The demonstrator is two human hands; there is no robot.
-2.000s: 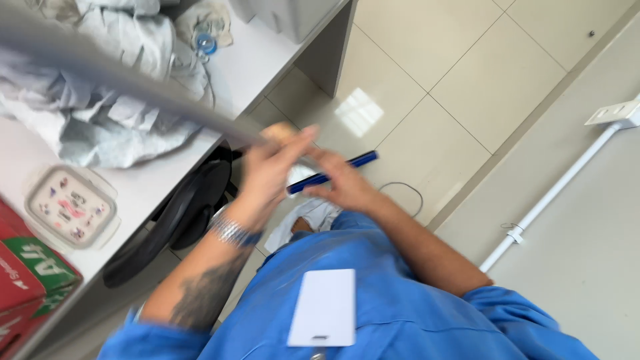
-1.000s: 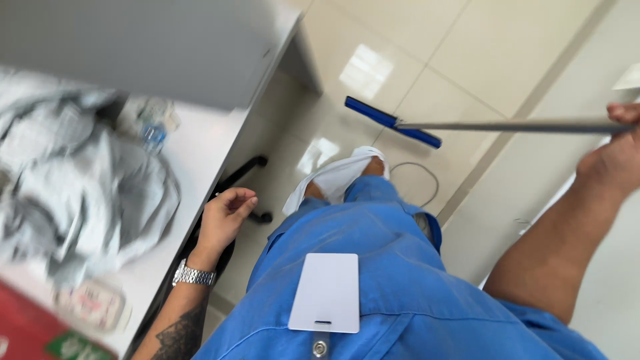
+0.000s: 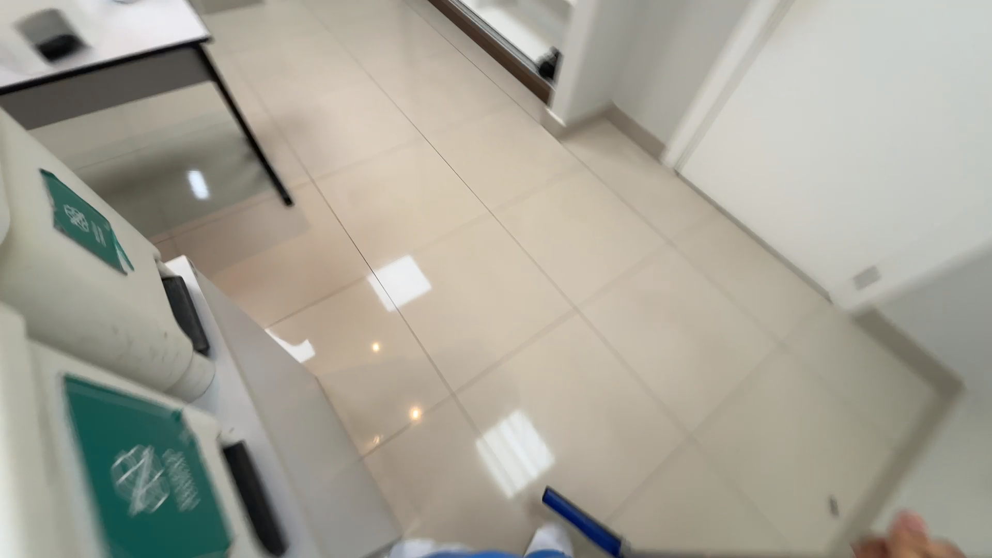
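At the bottom right edge, part of my right hand [image 3: 903, 536] shows, blurred, its fingers bent close to the pole of a blue floor squeegee; the cut-off view hides whether it grips the pole. The squeegee's blue head [image 3: 581, 521] lies on the tiled floor near my feet, tilted down to the right. A sliver of its pole [image 3: 682, 554] runs along the bottom edge toward the hand. My left hand is out of view. White cloth and a bit of blue clothing show at the bottom.
Two pale machines with green labels [image 3: 147, 473] stand on a white-topped cabinet [image 3: 302, 387] at the left. A black-edged table [image 3: 139, 58] is at the upper left. A white door [image 3: 845, 132] and wall corner [image 3: 570, 116] border the glossy tiled floor [image 3: 527, 271].
The view has swung widely, from the desk with cloth to open floor, machines and a door. My left hand has left the view. Earlier, my right hand held the squeegee pole out to the right.
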